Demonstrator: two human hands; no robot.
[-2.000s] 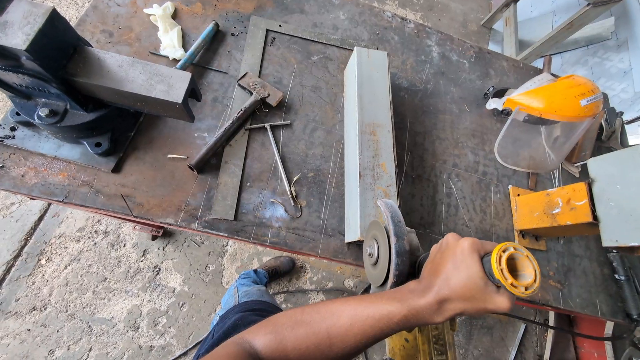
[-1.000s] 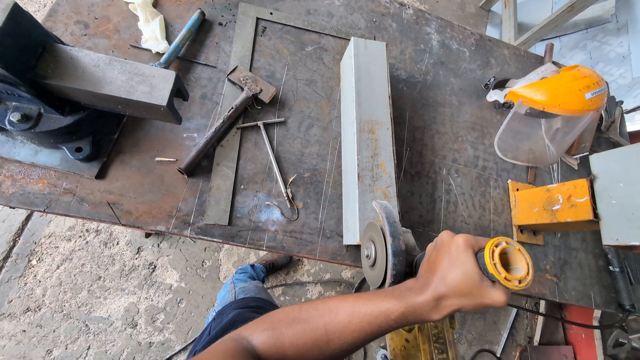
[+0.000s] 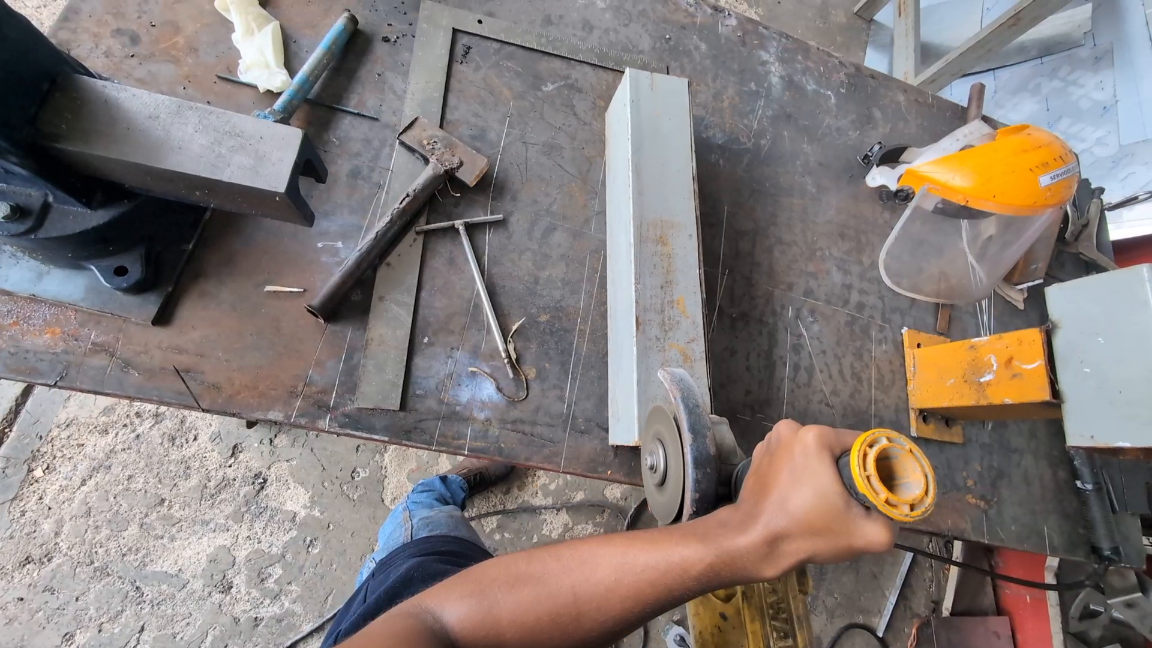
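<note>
My left hand (image 3: 810, 504) is wrapped around the side handle of an angle grinder, whose yellow handle end (image 3: 893, 475) sticks out at the right. The grinder's disc (image 3: 663, 463) and dark guard (image 3: 691, 441) lie left of the hand, at the near right corner of a grey-painted steel section (image 3: 661, 261). Whether disc and steel touch cannot be told. A yellow housing with writing (image 3: 751, 616) shows below my forearm. My right hand is not in view. Left of the section lie a steel square (image 3: 391, 333), a hammer (image 3: 378, 238) and a T-handled metal rod (image 3: 481, 292).
A metal workbench (image 3: 792, 234) carries a vise-like dark fixture (image 3: 99, 229) at left. An orange face shield (image 3: 990, 171) and an orange steel bracket (image 3: 981, 373) are at right. A blue-handled tool (image 3: 315, 67) lies farther back. A cable (image 3: 990, 571) runs below the right edge.
</note>
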